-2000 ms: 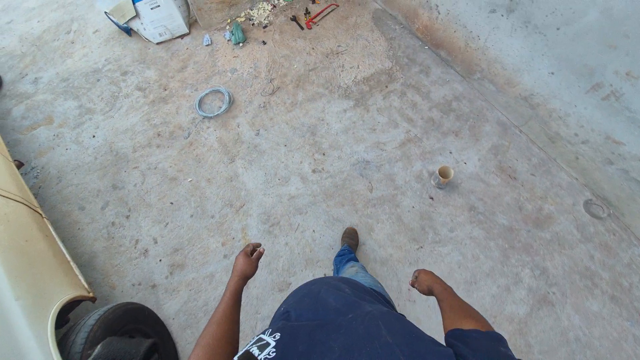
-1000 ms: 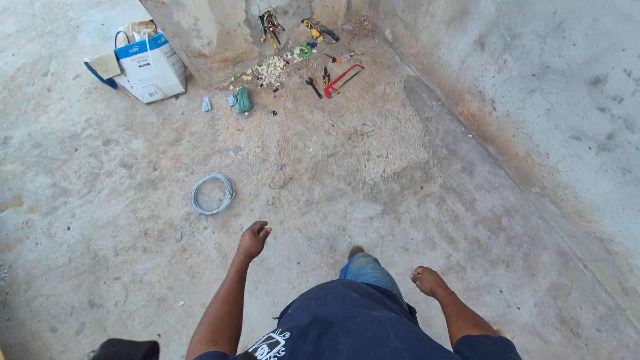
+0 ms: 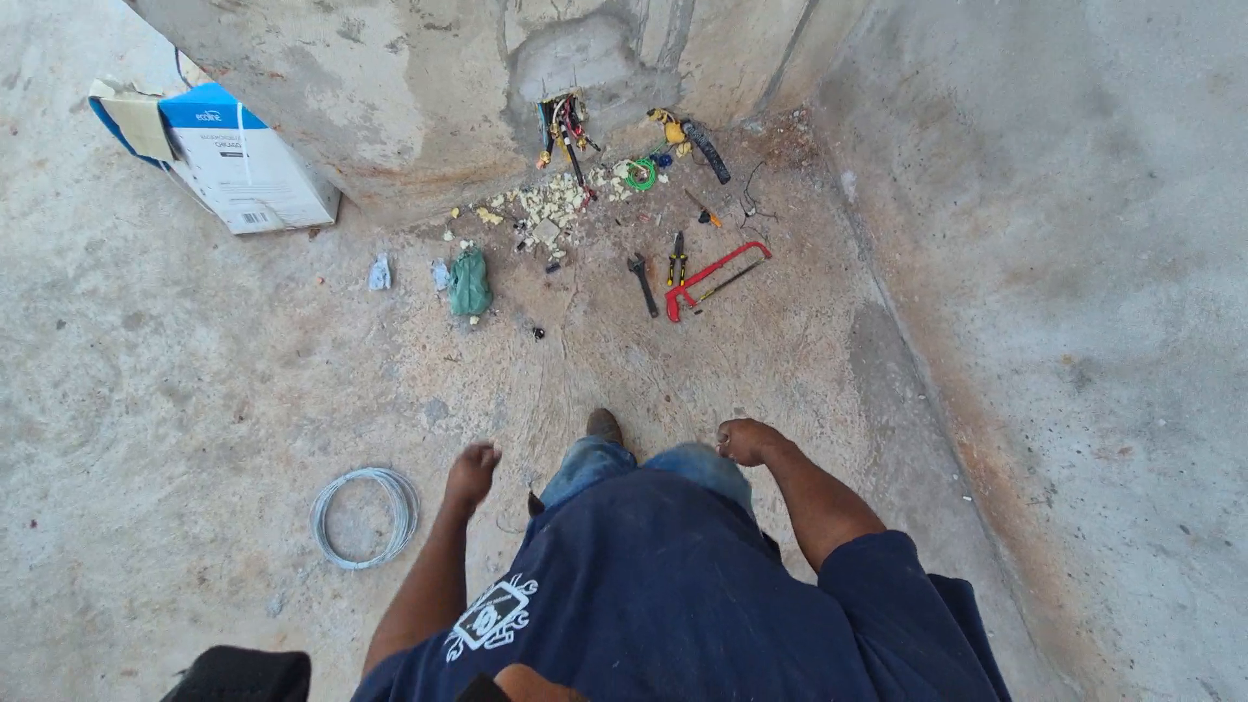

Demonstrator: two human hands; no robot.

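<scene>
My left hand (image 3: 474,474) hangs beside my body with its fingers curled; nothing shows in it. To its left a coil of grey wire (image 3: 316,526) lies on the floor. My right hand (image 3: 747,442) is loosely curled by my right thigh, and whether it is fully closed is unclear. Ahead on the floor are a red hacksaw (image 3: 720,263), pliers with black and yellow handles (image 3: 678,259) and an adjustable wrench (image 3: 643,285). Beyond them, wires (image 3: 565,127) stick out of an opening in the wall, near a green wire coil (image 3: 641,175).
A white and blue cardboard box (image 3: 253,175) stands by the wall corner at the left. A green bag or cloth (image 3: 470,282), crumbled pale debris (image 3: 551,207) and an orange-handled tool (image 3: 709,214) lie ahead. A concrete wall (image 3: 1092,292) runs along the right.
The view has moved forward toward the wall with the wires; the wire coil on the floor is now beside my left arm instead of ahead. Both hands still hang at my sides.
</scene>
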